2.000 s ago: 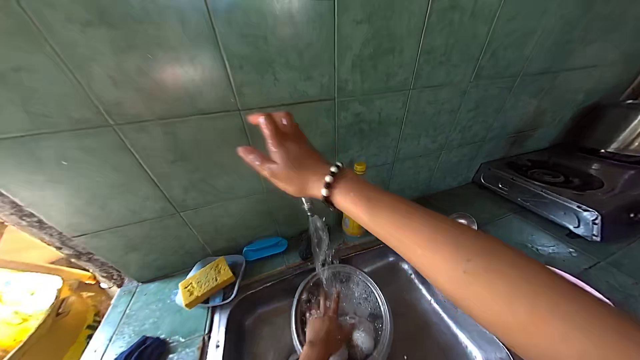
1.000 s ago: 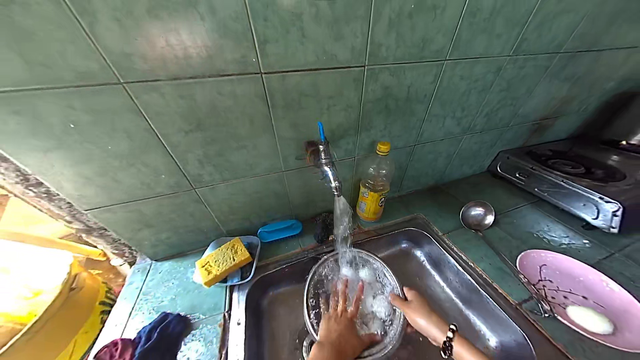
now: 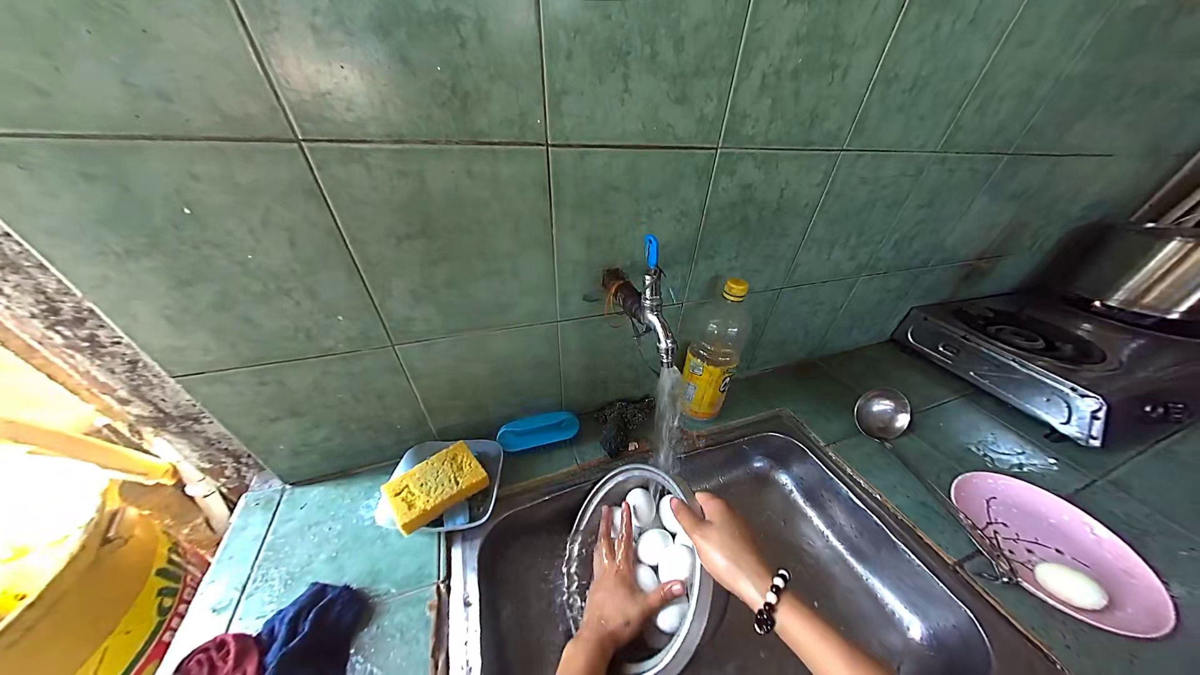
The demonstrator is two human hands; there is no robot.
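Water runs from the metal faucet [image 3: 659, 328] with a blue handle into a clear round bowl [image 3: 697, 614] tilted in the stainless steel sink [image 3: 844, 553]. Several white eggs [image 3: 653, 547] lie inside the bowl. My left hand [image 3: 617, 591] rests over the eggs with its fingers apart. My right hand [image 3: 724, 548], with a beaded bracelet on the wrist, grips the bowl's right rim.
Left of the sink are a yellow sponge [image 3: 436, 486] on a plastic container, a blue brush [image 3: 537, 430] and dark cloths [image 3: 314, 628]. A bottle [image 3: 714, 361] stands behind. To the right are a ladle [image 3: 882, 413], a pink plate [image 3: 1125, 572] and a gas stove [image 3: 1012, 347].
My right arm, raised toward the faucet two seconds ago, has come down to the bowl. The bowl is now tilted more, and its eggs show more clearly. The view has shifted.
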